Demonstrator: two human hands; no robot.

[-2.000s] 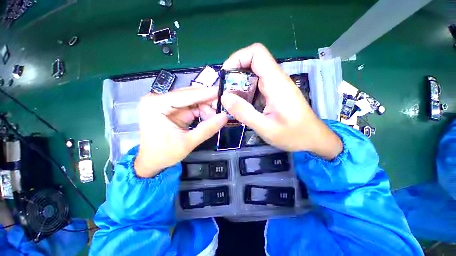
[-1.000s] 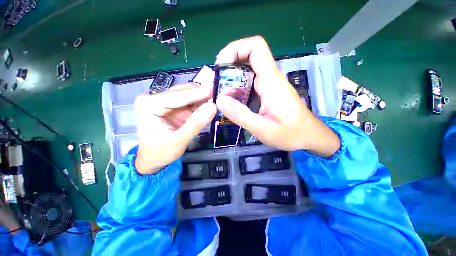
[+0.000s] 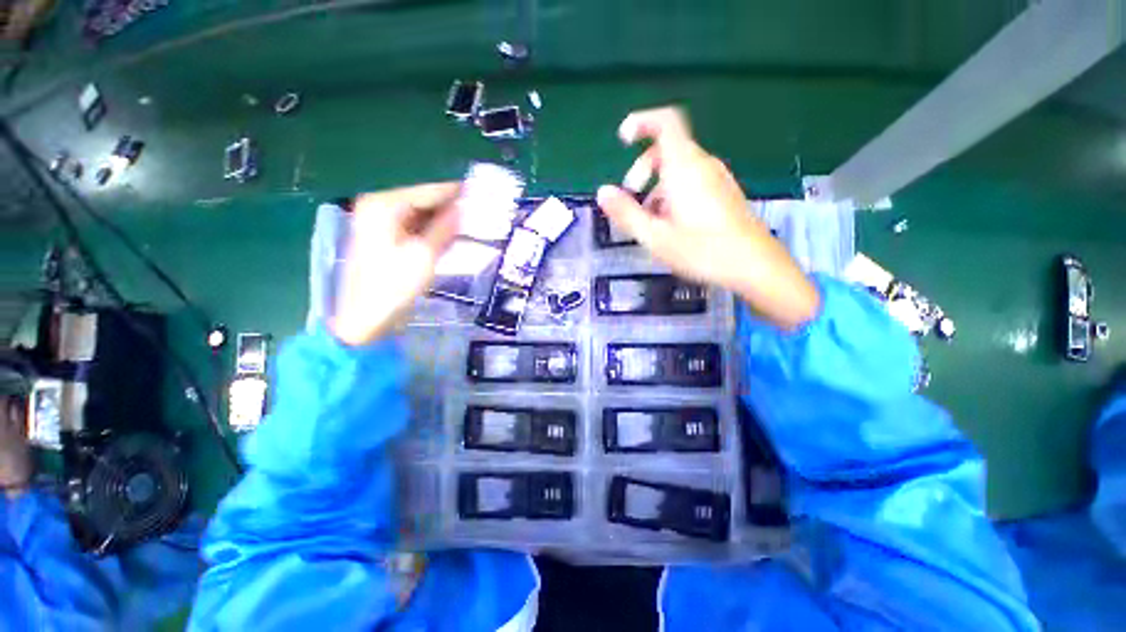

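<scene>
My left hand [image 3: 393, 257], blurred, grips a whitish circuit board [image 3: 490, 201] above the tray's upper left; a pale, dark-edged screen [image 3: 467, 268] hangs below it. My right hand [image 3: 706, 220] is raised over the tray's upper right, fingers apart, with nothing visible in it. A second board with a dark screen [image 3: 524, 257] lies slanted in the translucent tray [image 3: 426, 491]. A small dark looped part [image 3: 566, 300] lies beside it. Black phone housings [image 3: 522, 362] lie in two columns of pockets; one housing [image 3: 651, 294] is below my right hand.
Small screens [image 3: 501, 121] lie beyond the tray on the green bench [image 3: 371, 161]. Loose white parts [image 3: 901, 296] and a phone-shaped part [image 3: 1075, 309] are at right. A grey post [image 3: 963, 105] slants at upper right. A fan [image 3: 136, 488] and cables are at left.
My hands have moved apart, and the dark phone they both held is no longer in them. My left hand now holds a board with a screen. More of the tray shows, and the view has shifted.
</scene>
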